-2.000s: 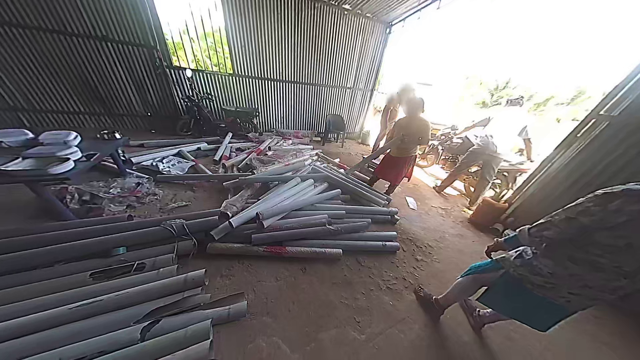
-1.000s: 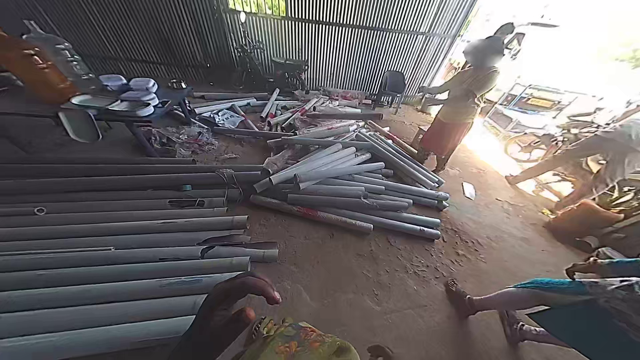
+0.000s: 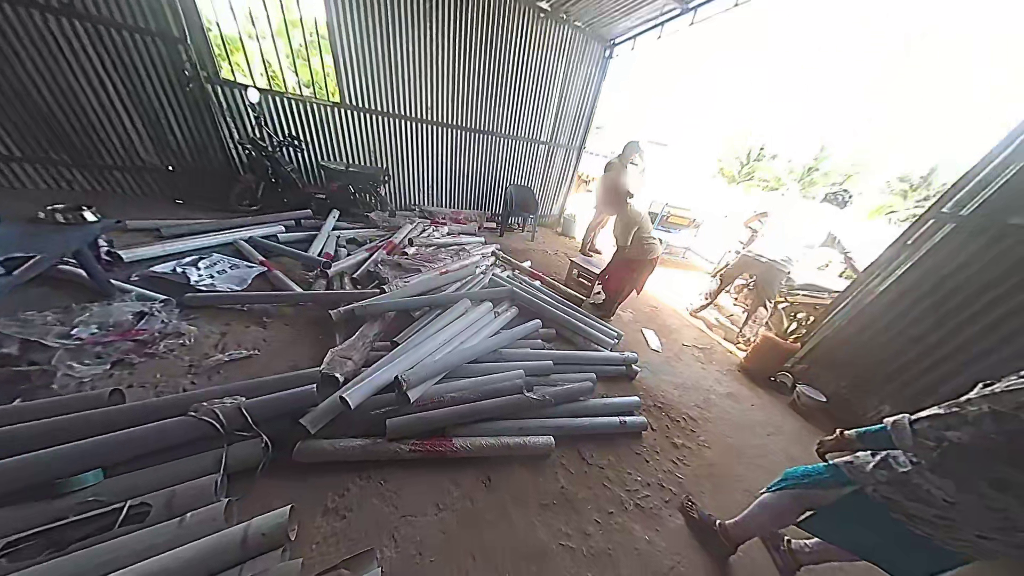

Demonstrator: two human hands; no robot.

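Observation:
Neither my left hand nor my right hand shows in the head view now, so what they hold or touch is hidden. A loose pile of pale tubes (image 3: 448,344) covers the middle of the dirt floor, several ends pointing my way. One wrapped tube with a red patch (image 3: 496,448) lies at the pile's near edge. Larger grey tubes (image 3: 184,540) lie roughly side by side at the lower left, with a cord (image 3: 232,424) looped around some of them. Crumpled clear plastic film (image 3: 96,336) lies on the floor behind these.
A seated person's legs and sandalled feet (image 3: 752,532) extend in at the lower right. People stand or bend near the bright doorway, by a wooden box (image 3: 582,276). A dark plastic chair (image 3: 520,210) and a motorcycle (image 3: 268,160) stand along the corrugated metal wall (image 3: 448,96).
A hand and patterned cloth seen at the bottom one second ago are out of view. The person in the red lower garment was upright then and is now bent by the box. The view has shifted.

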